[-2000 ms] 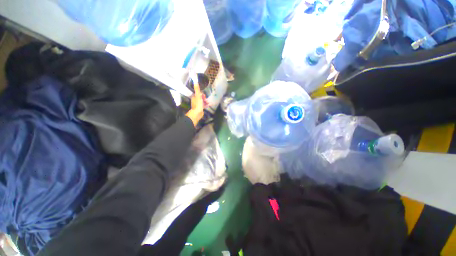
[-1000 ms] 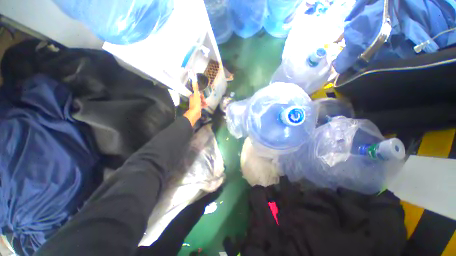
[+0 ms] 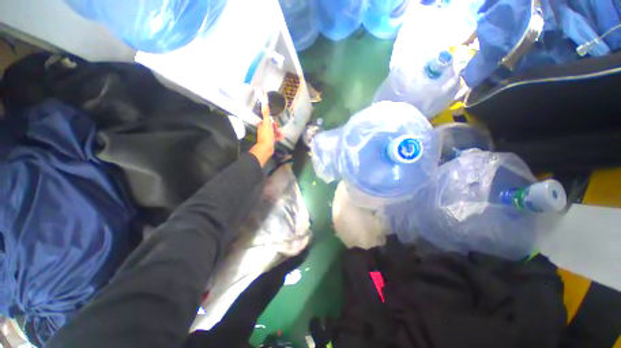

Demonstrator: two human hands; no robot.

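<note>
My left hand (image 3: 266, 141) reaches in from the lower left on a dark sleeve, up to a white box-like stand (image 3: 197, 75) that looks like a water dispenser. It is closed at the near side of a small round mug (image 3: 275, 103) with a dark inside. The handle and most of the grip are hidden by the fingers. The mug is beside a brown grille (image 3: 289, 88). A blue-tinted water jug (image 3: 153, 24) is on top of the stand. My right hand is not in view.
Large clear jugs (image 3: 385, 153) stand on the green floor (image 3: 340, 81), right of my hand. Navy cloth (image 3: 61, 204) and black cloth (image 3: 156, 143) lie left. A pale plastic bag (image 3: 272, 224) is below my hand. More jugs (image 3: 340, 17) stand behind.
The view has shifted slightly, so the jugs at right appear a little further right. My left hand stays at the mug.
</note>
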